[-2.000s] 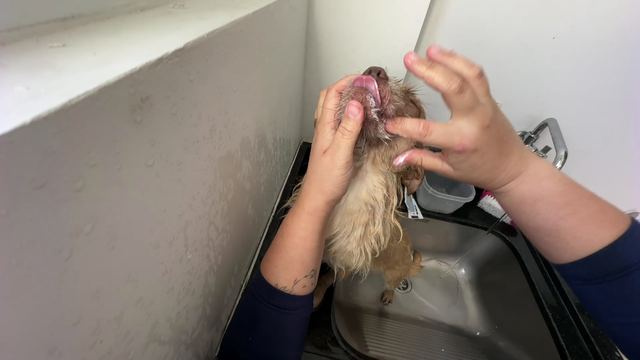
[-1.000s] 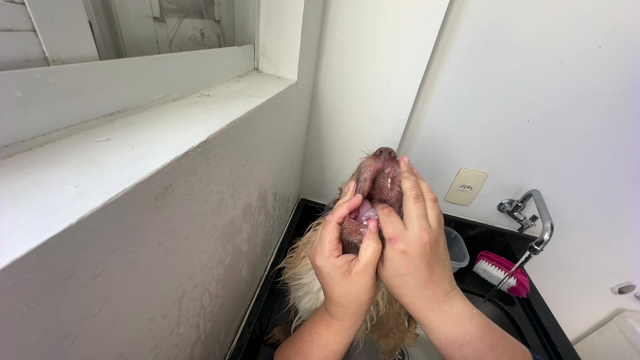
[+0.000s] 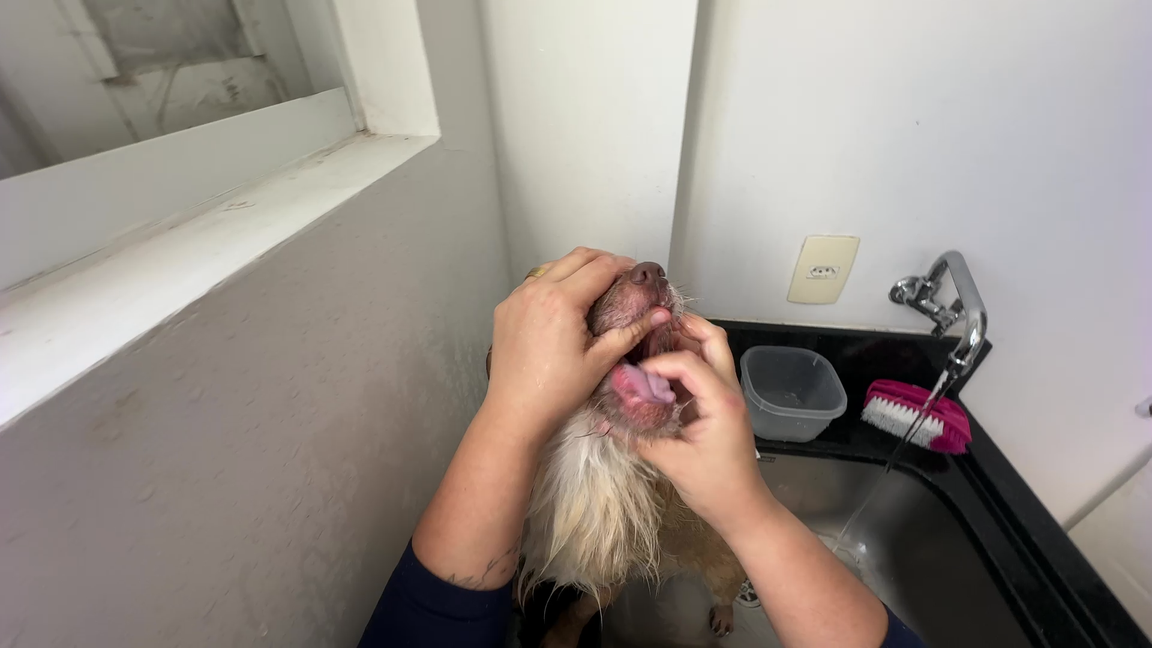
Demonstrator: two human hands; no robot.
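A wet, cream and tan dog point(image 3: 598, 513) stands at the stainless steel sink point(image 3: 936, 540), its muzzle raised and its mouth wide apart. My left hand point(image 3: 562, 328) wraps the side of its head and upper muzzle, with the thumb across the mouth by the upper lip. Below and to the right, my right hand point(image 3: 706, 405) grips the lower jaw, a finger inside the mouth beside the pink tongue point(image 3: 643, 385). The far fingertips of my right hand are partly hidden behind the muzzle.
Water runs from a chrome faucet point(image 3: 967, 310) into the sink. A clear plastic container point(image 3: 792, 396) and a pink brush with white bristles point(image 3: 918, 417) sit on the black stone counter point(image 3: 1003, 504). A grey wall with a white ledge point(image 3: 216, 234) borders the left. An outlet point(image 3: 823, 270) is behind.
My left hand has moved from the lower jaw up to the side of the head and upper muzzle. My right hand has gone from the upper muzzle to the lower jaw.
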